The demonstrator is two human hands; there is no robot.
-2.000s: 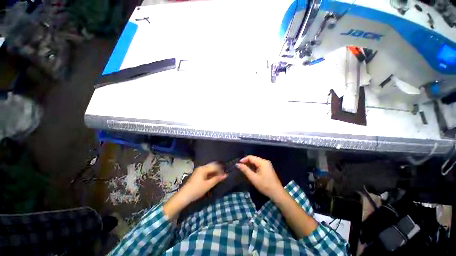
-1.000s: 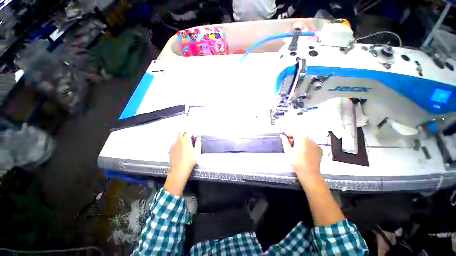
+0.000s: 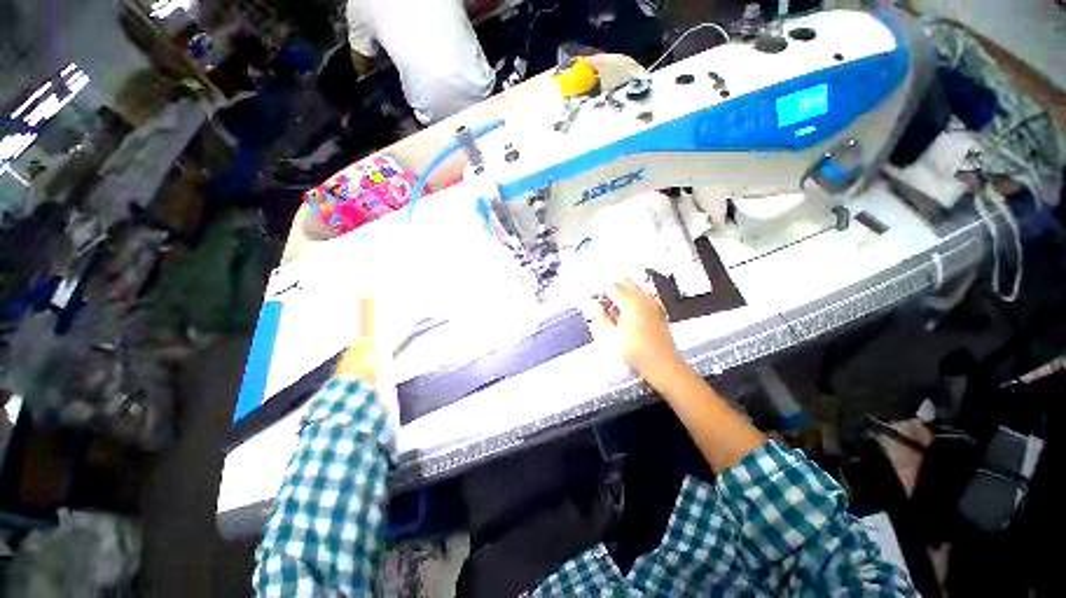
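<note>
A dark fabric strip (image 3: 496, 364) lies flat on the white sewing table, between my two forearms. My right hand (image 3: 635, 322) is just past its right end, near the needle area (image 3: 540, 266), with fingers bent around something small that I cannot make out. My left hand (image 3: 367, 339) is beyond the strip's left end, washed out by glare, and its fingers are hard to see. Another dark strip (image 3: 284, 404) lies on the table's left side, partly behind my left sleeve. The white sewing machine (image 3: 608, 187) stands behind my right hand.
White scraps (image 3: 690, 251) lie over a dark brown patch (image 3: 715, 286) right of my right hand. A pink patterned pouch (image 3: 365, 195) sits in the tray behind the table. A yellow cone (image 3: 578, 78) stands behind the machine head. A person in white (image 3: 423, 58) is beyond the table.
The strip came up from my lap onto the table. Both hands have since left its ends; my left hand reached forward and left. The view has turned.
</note>
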